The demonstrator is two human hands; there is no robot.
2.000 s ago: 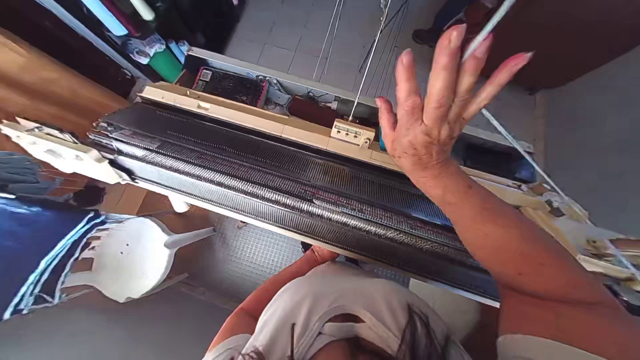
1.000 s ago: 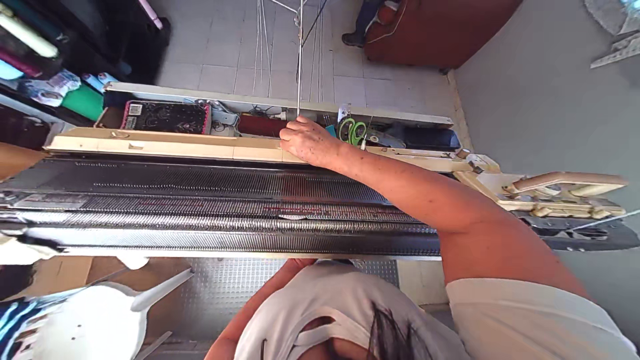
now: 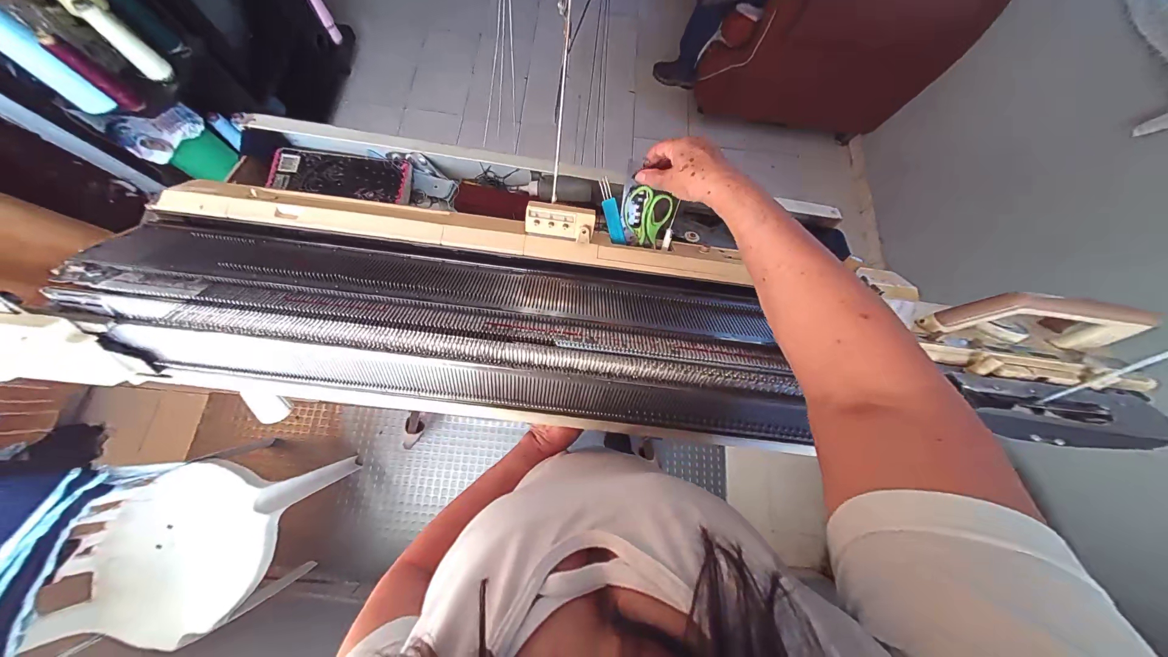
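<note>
A long knitting machine needle bed (image 3: 456, 310) lies across the view below me. Beyond its back edge, my right hand (image 3: 684, 169) is at the top of a small holder, its thumb and fingers pinched together; whether something is between them is unclear. Just below it are green-handled scissors (image 3: 650, 217) and a blue-handled tool (image 3: 613, 219). A beige row counter (image 3: 558, 220) sits on the back rail, left of them. My left hand (image 3: 552, 440) is at the front edge, its fingers hidden under the machine.
A beige-handled carriage (image 3: 1031, 347) rests at the right end. Behind the bed, a long tray (image 3: 365, 137) holds tools and a dark patterned box (image 3: 339, 175). Yarn strands (image 3: 563, 91) hang at the back. A white plastic chair (image 3: 196, 547) stands at lower left. A person's foot (image 3: 673, 73) shows beyond.
My right hand, raised with fingers spread at first, came down to the back rail around the row counter, then moved right to the scissors holder. My left hand stays at the front edge.
</note>
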